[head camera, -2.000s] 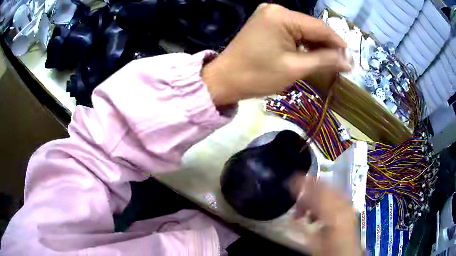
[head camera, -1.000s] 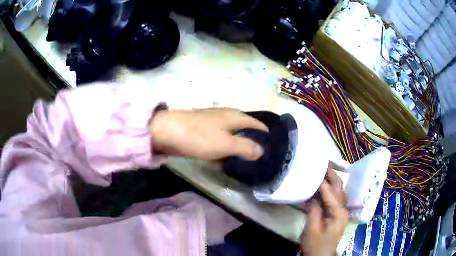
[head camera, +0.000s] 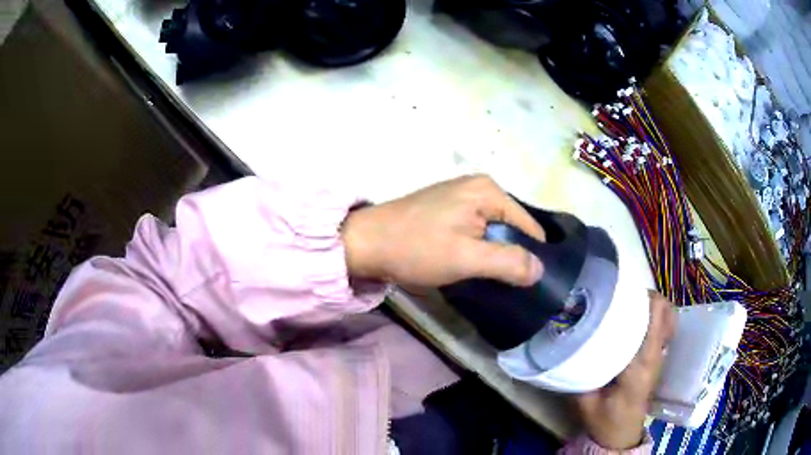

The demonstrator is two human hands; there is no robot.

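My left hand point(head camera: 436, 235) reaches in from the left and grips the black inner shell point(head camera: 525, 307) between thumb and fingers. A small bluish-grey patch point(head camera: 502, 234) shows between them. The shell is tilted, its one side in the open mouth of the white round housing point(head camera: 622, 329). Thin coloured wires point(head camera: 569, 311) show in a gap between shell and housing. My right hand point(head camera: 627, 391) holds the housing from below and its right side; some fingers are hidden. The white wall-mount bracket point(head camera: 702, 355) extends right of the housing.
Black shells point(head camera: 342, 27) lie at the back. A wire harness bundle point(head camera: 654, 195) runs beside the carton tray point(head camera: 720, 151) of small parts. Blue-and-white striped packaging point(head camera: 685, 437) lies at lower right. A large brown carton point(head camera: 62, 187) stands left of the bench edge.
The black shell has turned and tilted in the housing, showing wires in the gap. Both hands and the unit sit further right in view. Earlier, my left hand was raised near a thin wire.
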